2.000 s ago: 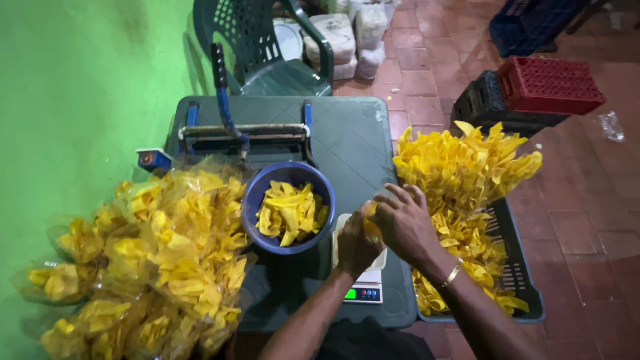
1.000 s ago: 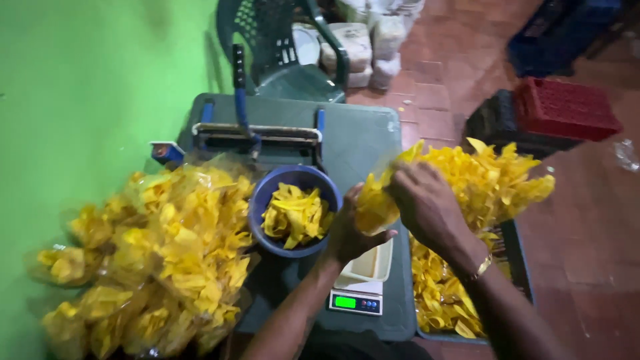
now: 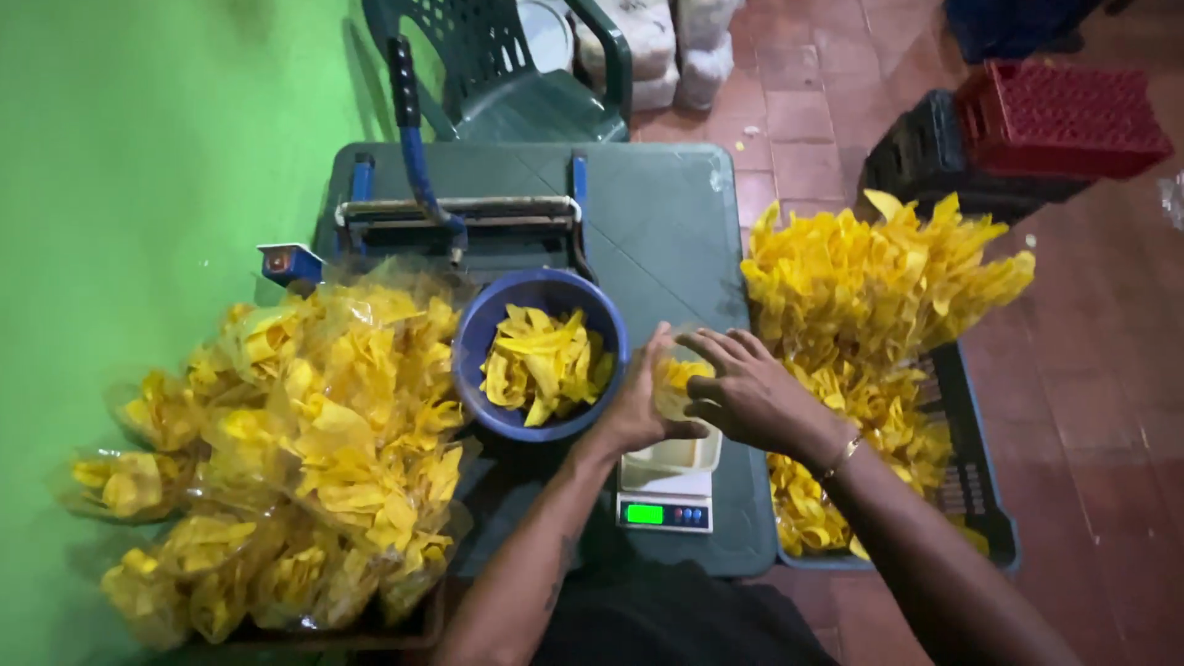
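Observation:
My left hand [image 3: 640, 398] and my right hand [image 3: 754, 393] are around a clear plastic bag with yellow chips [image 3: 683, 372], over a white tray [image 3: 680, 451] on a digital scale [image 3: 664, 511]. The left hand's curved fingers hold the bag's left side; the right hand's fingers are bent at its right, and their contact with it is unclear. A blue bowl [image 3: 470, 407] with long yellow chips [image 3: 546, 361] stands left of my hands. Many filled clear bags [image 3: 324, 444] are heaped farther left. More yellow chips [image 3: 879, 277] rise above a dark crate [image 3: 1004, 527] at the right.
A blue-framed lever device [image 3: 462, 211] stands at the back of the green table [image 3: 661, 231]. Behind it is a green plastic chair [image 3: 536, 106]. White wrapped bundles [image 3: 638, 46] lie beyond. A red crate [image 3: 1064, 120] rests on a dark crate [image 3: 916, 153] on the tiled floor.
The bag of chips and both hands have moved from the edge of the crate's chip pile to above the scale's tray. The right hand's fingers are more spread than one second ago.

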